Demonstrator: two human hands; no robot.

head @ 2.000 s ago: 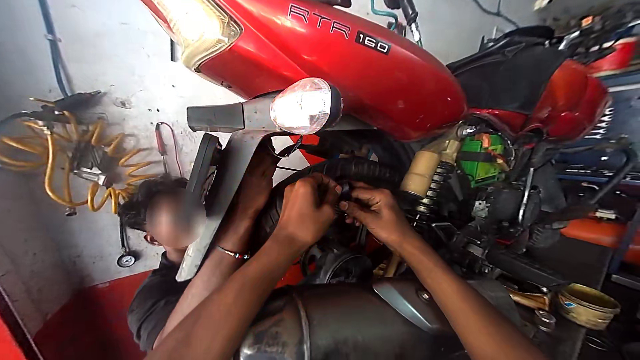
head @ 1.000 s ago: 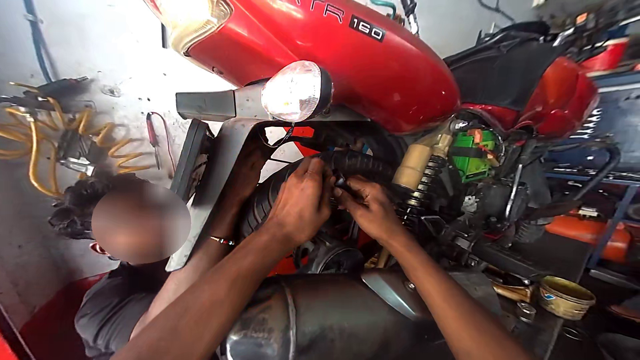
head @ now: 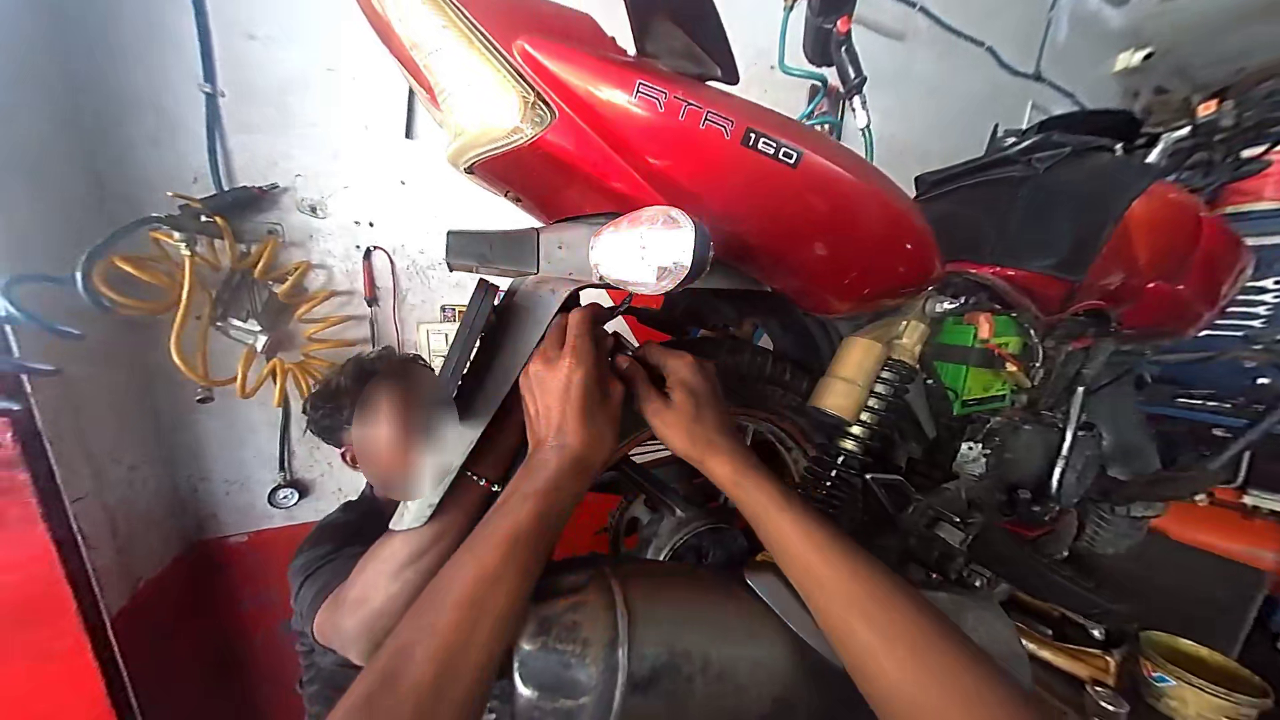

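Both of my hands are at the rear of a red motorcycle (head: 720, 180), just below the clear turn signal (head: 648, 250) and beside the rear fender (head: 480, 420). My left hand (head: 575, 385) has its fingers curled near the fender's edge. To its right, my right hand (head: 680, 400) pinches with thumb and finger at a small dark part; what the part is cannot be made out. Behind them lies the rear tyre (head: 755, 370). The exhaust silencer (head: 680, 640) passes under my forearms.
A co-worker (head: 340, 590) crouches at the left, one arm reaching behind the fender. A coiled yellow hose (head: 180, 330) and a pressure gauge (head: 284, 494) hang on the wall. Right of my hands is the shock absorber (head: 860, 430); an open tub (head: 1200, 675) stands at lower right.
My hands have moved up, from in front of the tyre to close under the turn signal. The view has shifted too.
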